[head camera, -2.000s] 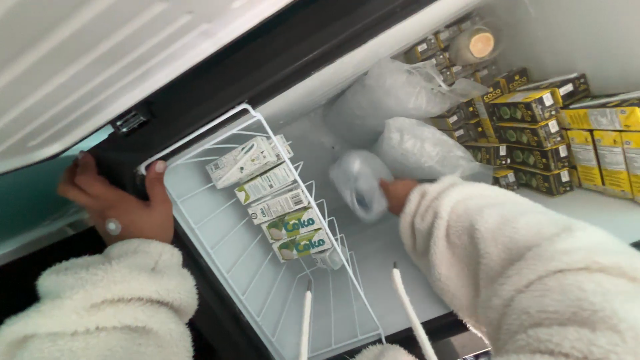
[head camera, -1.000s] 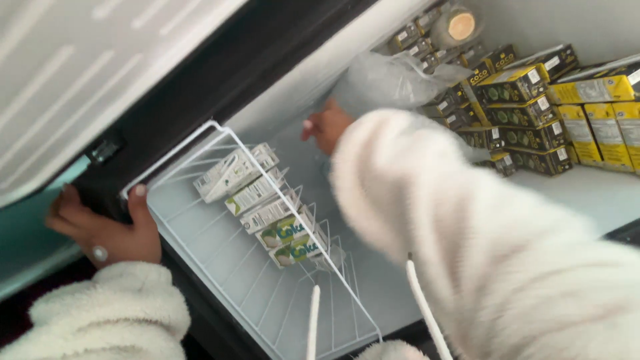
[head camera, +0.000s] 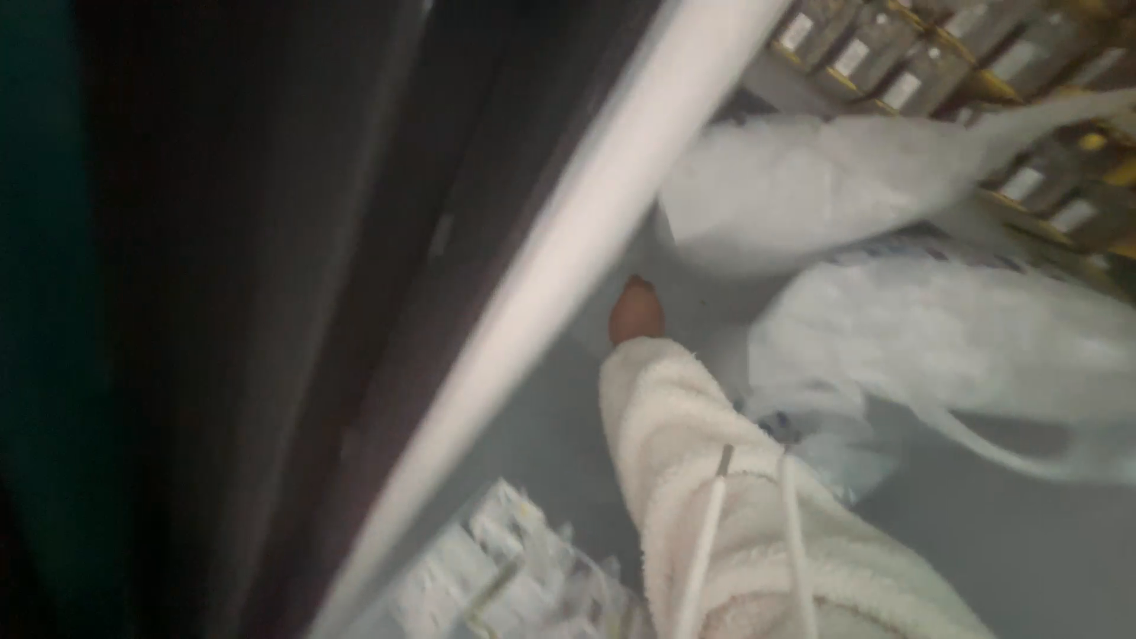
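Note:
My right hand (head camera: 637, 311) reaches down to the floor of the chest freezer, its cream fleece sleeve (head camera: 701, 444) coming up from the bottom of the view. Only the back of the hand shows; its fingers are too hidden and blurred to tell what they hold. To its upper right lies a filled plastic bag (head camera: 799, 191), and right of the sleeve a second one (head camera: 958, 337). White and green cartons (head camera: 497, 568) stand at the lower left of the sleeve. My left hand is out of view.
The freezer's white inner edge (head camera: 524, 284) runs diagonally beside the hand, with the dark outer rim (head camera: 355, 355) to its left. Dark cartons with yellow edges (head camera: 887, 62) are stacked at the upper right. Two hoodie drawstrings (head camera: 701, 559) dangle over the sleeve.
The view has swung and moved in much closer over the freezer. My left hand, on the freezer's edge before, has left the view. My right hand is now deeper by the inner wall.

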